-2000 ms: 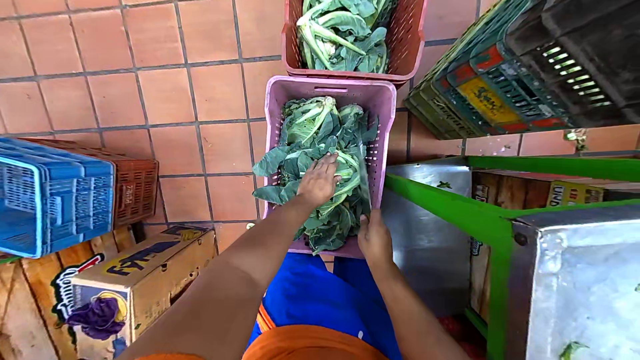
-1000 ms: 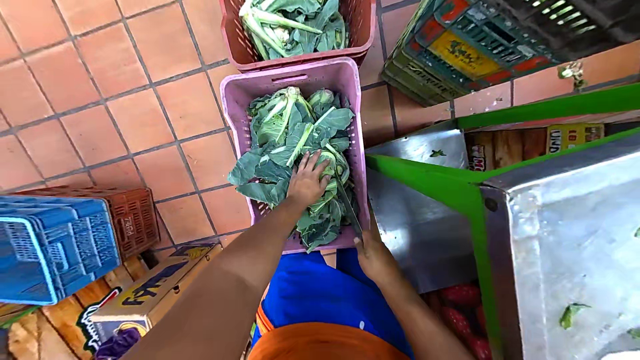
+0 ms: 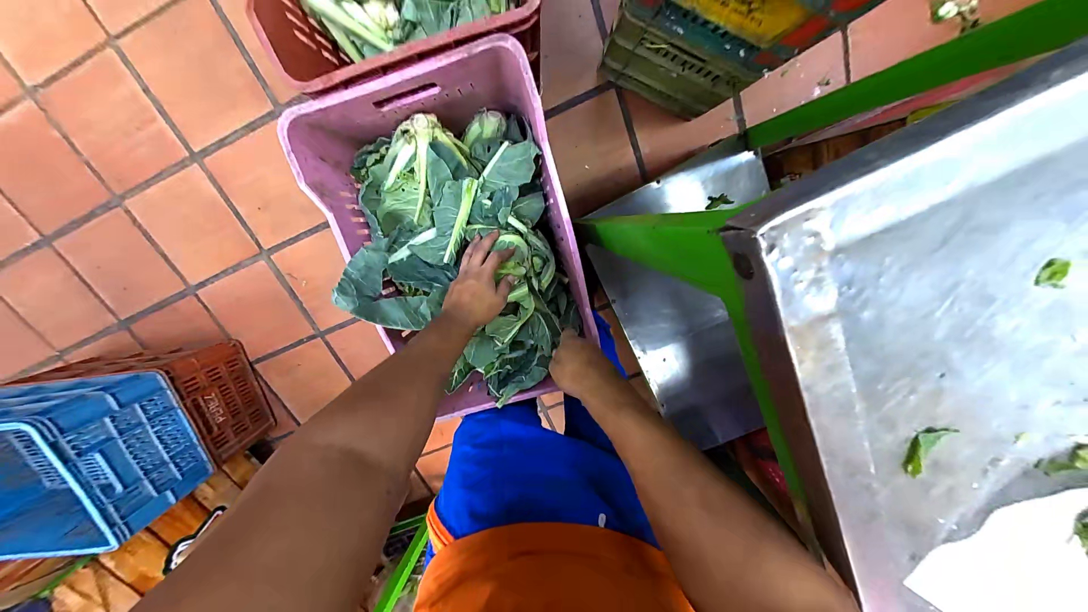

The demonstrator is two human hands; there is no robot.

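A pink plastic crate point(image 3: 302, 157) on the floor holds several leafy cauliflowers point(image 3: 416, 183) with thick pale stalks. My left hand point(image 3: 480, 285) grips the top of a cauliflower point(image 3: 527, 297) near the crate's right side, its fingers spread over the head and leaves. Low at the crate's right wall, my right hand point(image 3: 578, 361) is closed in a fist beside the same cauliflower. The knife in it, whose blade showed a second ago, is now mostly hidden by the hand and leaves.
A red crate point(image 3: 293, 51) of cauliflowers touches the pink crate's far end. Stacked green crates point(image 3: 671, 68) stand at the upper right. A metal table point(image 3: 935, 340) with a green frame point(image 3: 680, 246) and leaf scraps borders the right; blue crates point(image 3: 161, 433) and a red-brown crate point(image 3: 225, 395) lie left.
My left hand stays on the cauliflower. The knife blade beside my right hand, visible a second ago, is now hardly seen. The view has shifted and turned.
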